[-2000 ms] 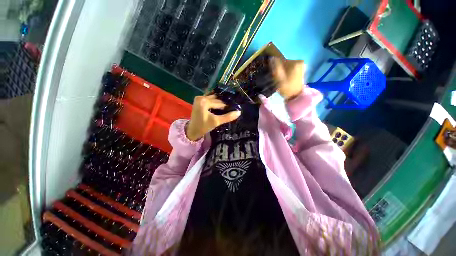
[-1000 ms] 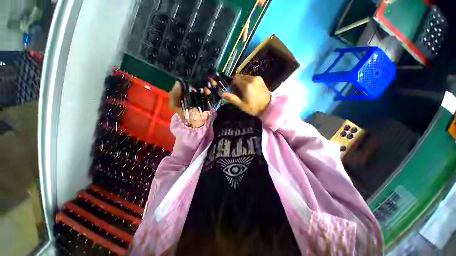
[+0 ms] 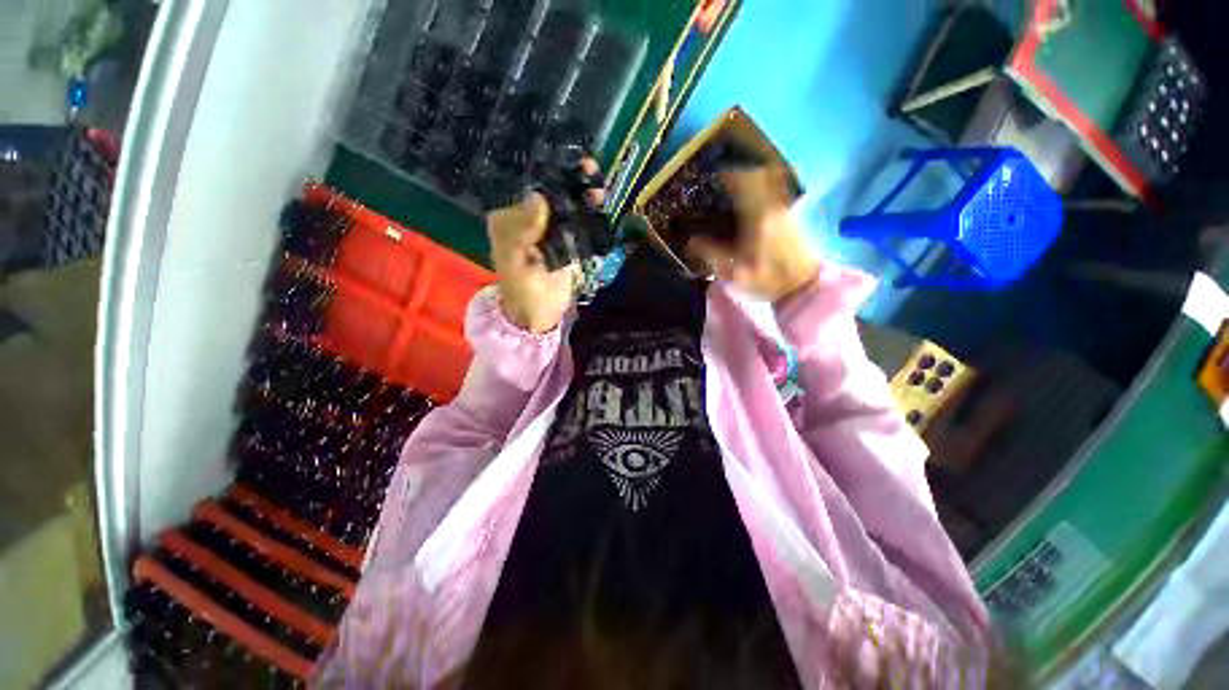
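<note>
My left hand is raised in front of my body and holds a cluster of black components with its fingers. A small pale-blue piece shows just below the cluster. My right hand is motion-blurred at the near side of an open cardboard box. Dark pieces with small glints lie in the box. The blur hides whether my right fingers hold anything.
Left are a red-orange divided tray, dense rows of black parts and red strips. A clear blister tray with dark pieces lies beyond. Right are a blue stool, a yellow holed block and a green bench.
Since one second ago, my right hand has moved right, from beside the held cluster to the box. My left hand still holds black components, and its palm side has turned.
</note>
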